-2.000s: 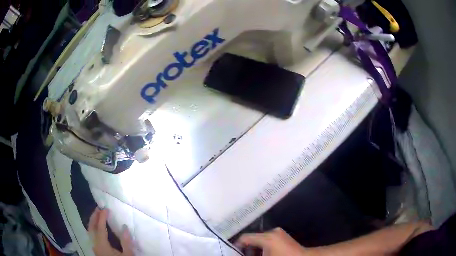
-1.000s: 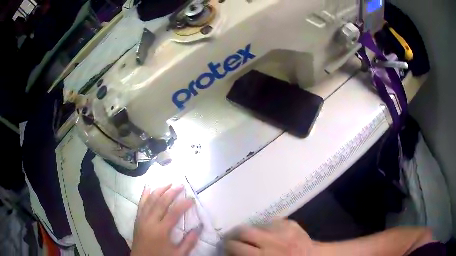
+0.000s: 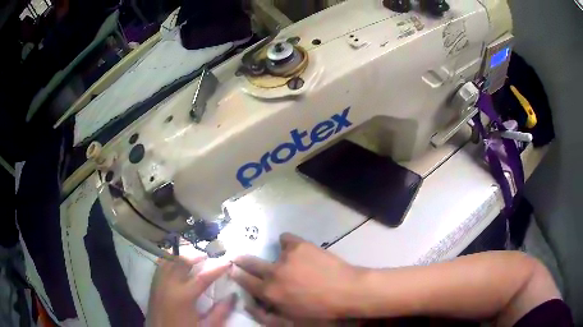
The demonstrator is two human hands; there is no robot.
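Note:
The cream sewing machine (image 3: pixel 211 140) with blue lettering crosses the view. Its presser foot and needle area (image 3: pixel 208 239) is in bright light at the lower left. My left hand (image 3: pixel 185 290) rests on the white quilted panel (image 3: pixel 144 274) just in front of the presser foot, fingers spread. My right hand (image 3: pixel 281 278) lies beside it from the right, its fingertips close to the left hand's near the needle area. The panel's edge under the fingers is mostly hidden. Whether either hand pinches the cloth cannot be told.
A black smartphone (image 3: pixel 361 182) lies on the white machine bed (image 3: pixel 377 246) under the arm. Purple ribbon (image 3: pixel 502 159) hangs at the machine's right end, near a small lit control panel (image 3: pixel 499 57) and a yellow-handled tool (image 3: pixel 523 105). Dark and white cut pieces (image 3: pixel 80 230) lie left.
The right hand has moved from the table's front edge up to the needle area. The left hand has come up onto the panel near the presser foot. The camera view has shifted, showing more machine top.

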